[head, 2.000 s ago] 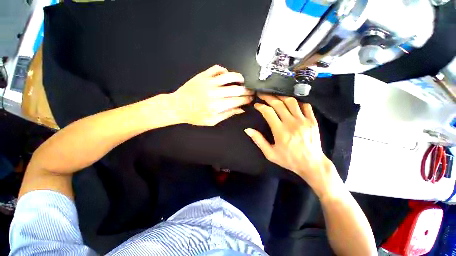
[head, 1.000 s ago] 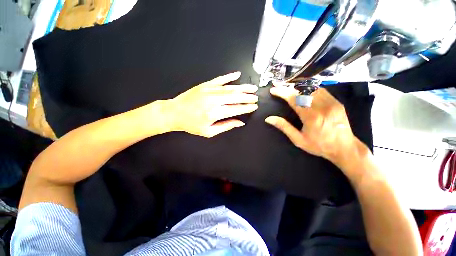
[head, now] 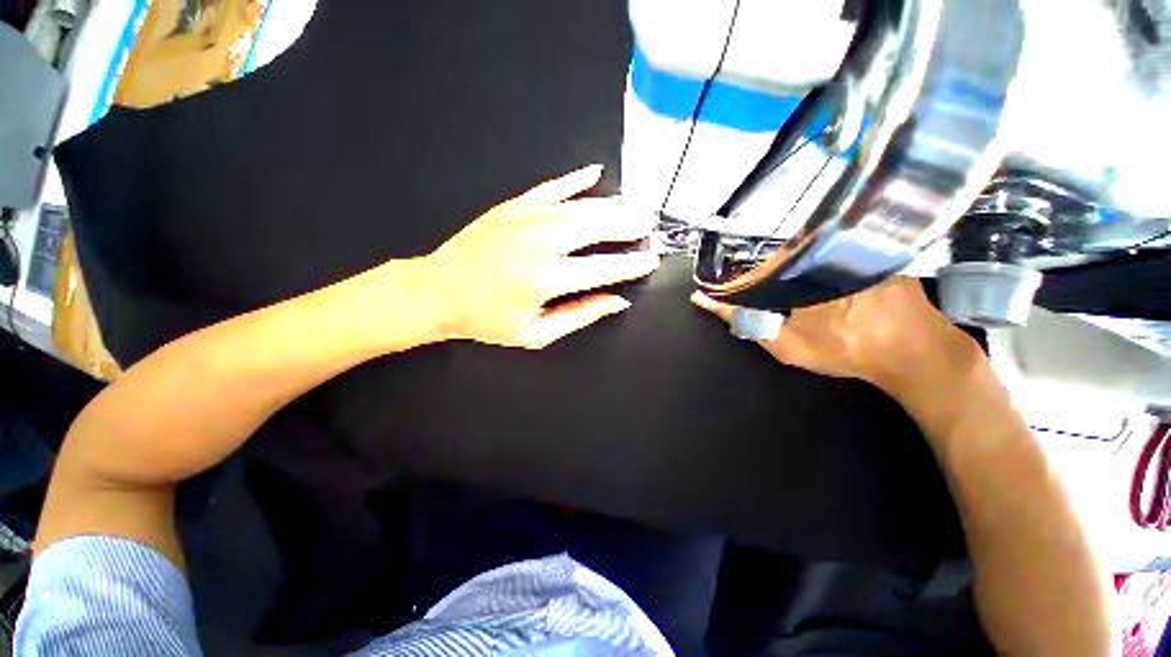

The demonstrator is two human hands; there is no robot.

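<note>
A large black fabric panel (head: pixel 385 141) lies under both hands and hangs over the lap. The white sewing machine (head: pixel 700 154) with a blue stripe stands right of centre. Small metal parts at the presser foot (head: pixel 673 239) meet the cloth. My left hand (head: pixel 533 272) lies flat on the panel just left of the foot, fingers spread, holding nothing. My right hand (head: pixel 854 336) is on the panel right of the foot. The machine head and a grey knob (head: pixel 986 293) hide most of its fingers; its thumb tip shows.
A brown cardboard piece (head: pixel 193 49) lies at upper left, beyond the cloth. Red handles (head: pixel 1151 477) lie on the white table (head: pixel 1059 385) at the right edge. A red and white container (head: pixel 1140 614) is partly visible at lower right.
The machine head looks larger and lower in view. The panel's upper right edge now shows beside the machine. My right hand has gone farther behind the head; my left hand stays flat near the foot.
</note>
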